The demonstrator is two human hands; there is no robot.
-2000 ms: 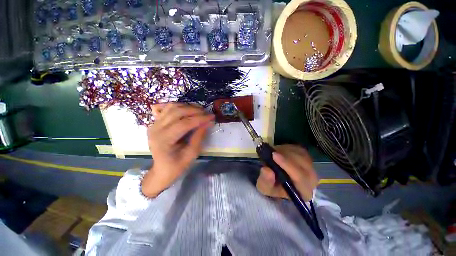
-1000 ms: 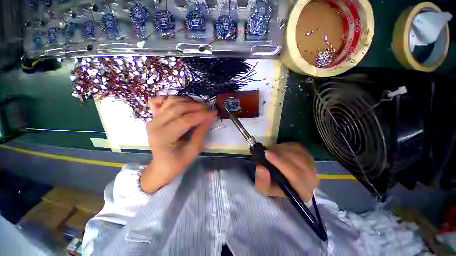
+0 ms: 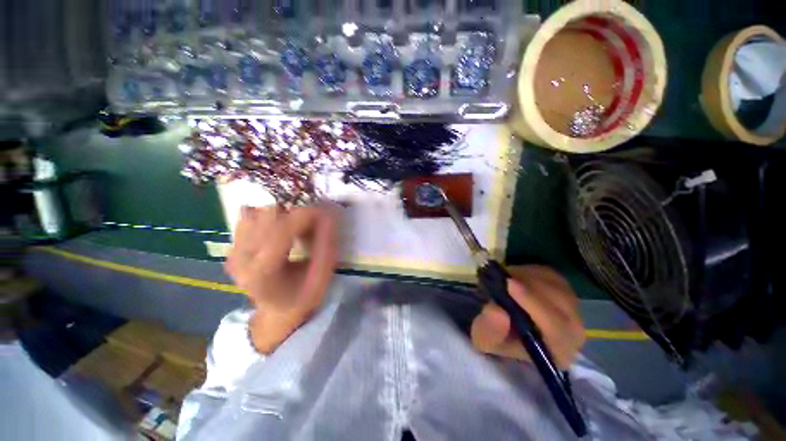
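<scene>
The red-brown fixture block (image 3: 463, 191) lies on the white work sheet (image 3: 371, 226) with a small round circuit board (image 3: 428, 196) in it. My right hand (image 3: 536, 319) is closed around the soldering iron (image 3: 523, 329); its tip is at the board's right edge. My left hand (image 3: 286, 258) is blurred, left of the block and apart from it, over the sheet's front left part. Whether it holds anything cannot be told. A heap of silver parts with red leads (image 3: 258, 155) and a pile of black lead wires (image 3: 401, 151) lie behind the hands.
A clear blister tray (image 3: 327, 110) with bluish boards spans the back. A masking tape roll (image 3: 532, 112) with solder bits stands back right, a second tape roll (image 3: 717, 90) farther right. A black fan (image 3: 633, 232) stands at the right. A white-silver cylindrical thing (image 3: 47, 196) is far left.
My left hand has drawn back from the block, to the left and toward me. The iron's tip has moved from the board's front left to its right edge. The whole view has shifted.
</scene>
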